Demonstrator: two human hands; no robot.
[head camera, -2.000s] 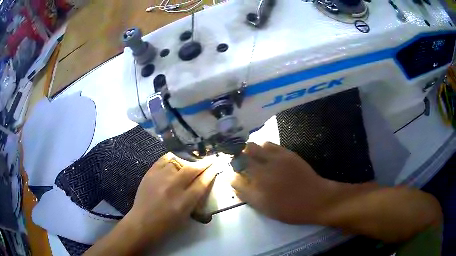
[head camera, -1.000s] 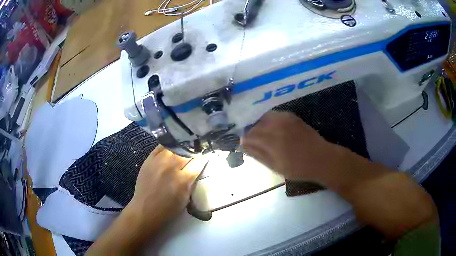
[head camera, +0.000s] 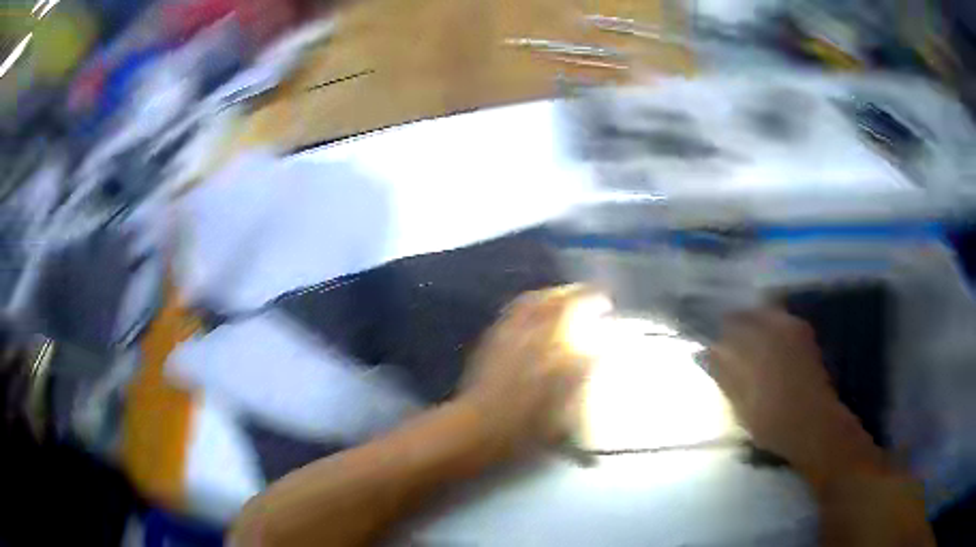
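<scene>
The frame is strongly blurred. A dark fabric panel (head camera: 412, 310) lies left of the needle area. My left hand (head camera: 524, 358) rests at its right end, beside the bright needle plate (head camera: 653, 395); its fingertips are lost in glare. My right hand (head camera: 771, 374) is right of the plate, below the sewing machine head (head camera: 749, 150). Whether either hand grips anything cannot be made out. A dark piece (head camera: 851, 331) lies beyond my right hand under the machine arm.
A rounded pale panel (head camera: 289, 230) lies at the table's left. A pale curved piece (head camera: 289, 374) is nearer to me. Orange-brown tape (head camera: 161, 417) runs along the left table end. A brown board (head camera: 428, 64) is behind. Blurred heaped material is at far left.
The view has swung left, so the machine appears further right and blurred. My right hand has moved from in front of the machine arm to lower beside the needle plate.
</scene>
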